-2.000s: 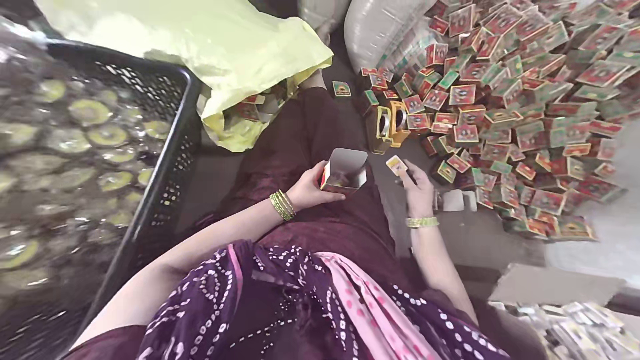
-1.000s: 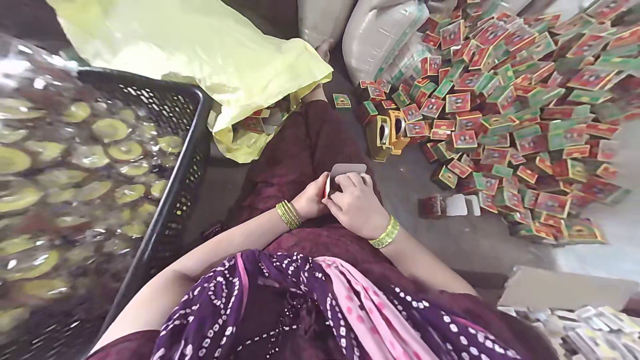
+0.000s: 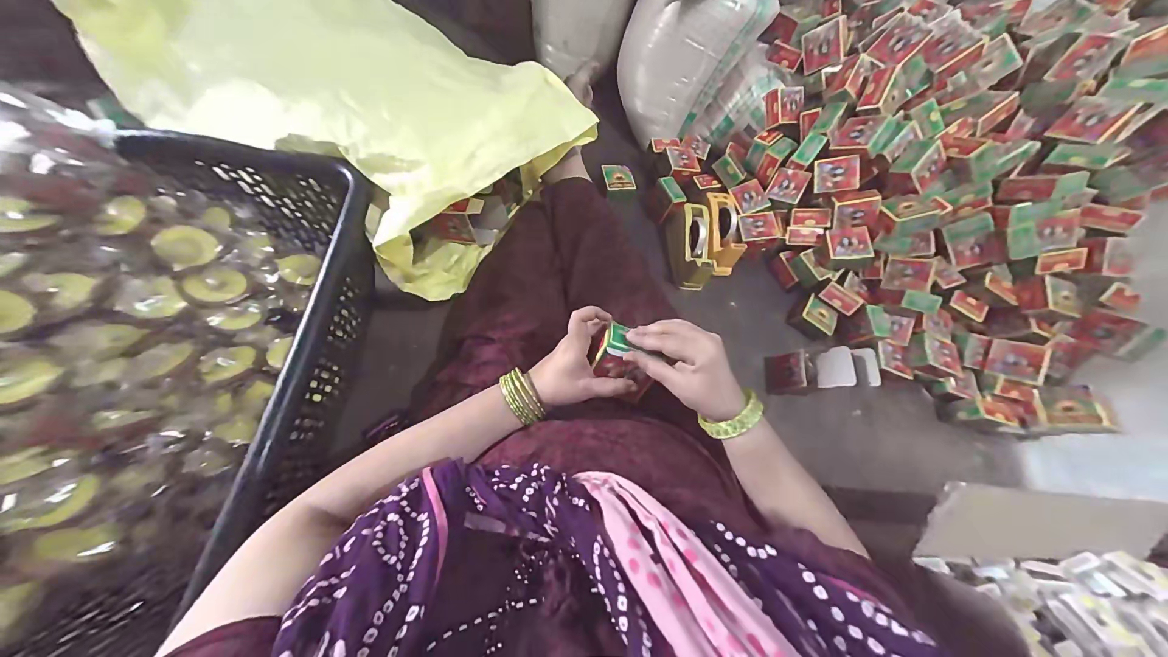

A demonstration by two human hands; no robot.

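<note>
Over my lap, my left hand (image 3: 581, 361) grips a small red and green cardboard box (image 3: 613, 350), thumb and fingers around its sides. My right hand (image 3: 686, 361) touches the green top end of the same box with its fingertips. The top flap looks folded down, though my fingers partly cover it. To the right on the floor lies a box with its pale flaps spread (image 3: 835, 368). Beyond it spreads a big heap of similar red and green boxes (image 3: 858, 212). Two rolls of tape in yellow holders (image 3: 707, 239) stand at the heap's near left edge.
A black plastic crate (image 3: 342, 246) of clear-wrapped items with yellow discs stands at left. A yellow plastic sheet (image 3: 365, 100) lies beyond it, partly over more boxes. White sacks (image 3: 680, 68) stand ahead. At lower right, a cardboard carton (image 3: 1031, 522) holds many small pale pieces.
My right hand, apart at the right with a small card two seconds ago, has come to the box. The box's raised pale flap no longer stands up, and its green end shows.
</note>
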